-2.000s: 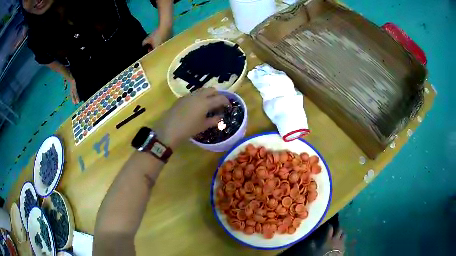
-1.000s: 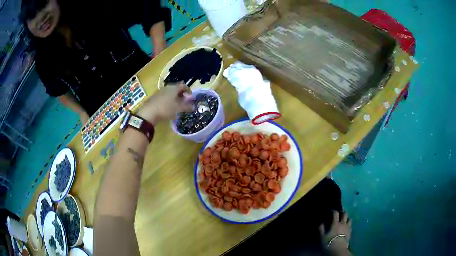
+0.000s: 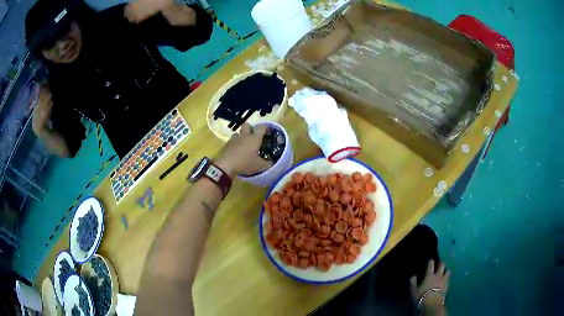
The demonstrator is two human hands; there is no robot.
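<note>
My left hand, with a watch on its wrist, is at the left side of the lilac bowl and covers part of its mouth. Dark glossy round keycaps show inside the bowl. The fingertips are partly hidden, and I cannot tell what they hold. The white keyboard-layout tray with coloured caps lies to the left, with dark bar keycaps beside it. Orange round keycaps are heaped on a blue-rimmed plate. My right hand, with a bracelet, is empty near my dark-clothed leg.
A cream dish of black bar keycaps stands behind the bowl. A white glove, cardboard tray and white bucket are to its right. Small plates are at lower left. A person is across the table.
My left hand has moved from the bowl's left edge back over its mouth. The other person has raised both hands. The view has shifted slightly.
</note>
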